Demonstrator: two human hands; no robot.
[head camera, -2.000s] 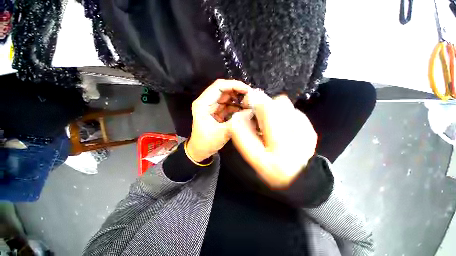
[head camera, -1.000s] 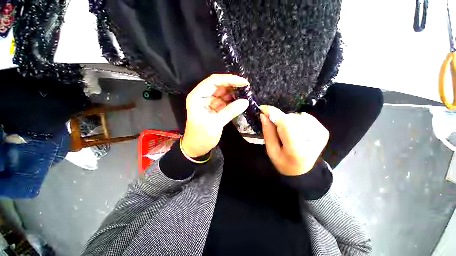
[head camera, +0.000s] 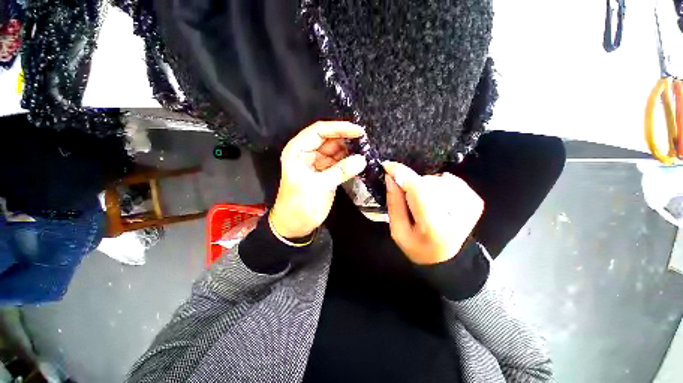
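The dark bouclé jacket (head camera: 419, 75) hangs from the white table over my lap, with its smooth black lining (head camera: 240, 67) on the left. Black-and-white flecked braid trim (head camera: 335, 78) runs down between them to my hands. My left hand (head camera: 311, 179) pinches the trimmed edge between thumb and fingers. My right hand (head camera: 434, 213) touches the same edge from the right, thumb and index finger pinched together. No needle or thread can be made out.
Scissors with orange-yellow handles (head camera: 662, 120) lie on the white table (head camera: 554, 90) at right, near dark snips (head camera: 614, 24). Flecked trim (head camera: 56, 67) hangs at far left. A red basket (head camera: 225, 228) and wooden stool (head camera: 156, 198) stand on the grey floor. Blue denim shows at left.
Two seconds ago my hands were together over the edge; my right hand has since moved right and down, exposing the trim. Over the last second both hands have barely moved.
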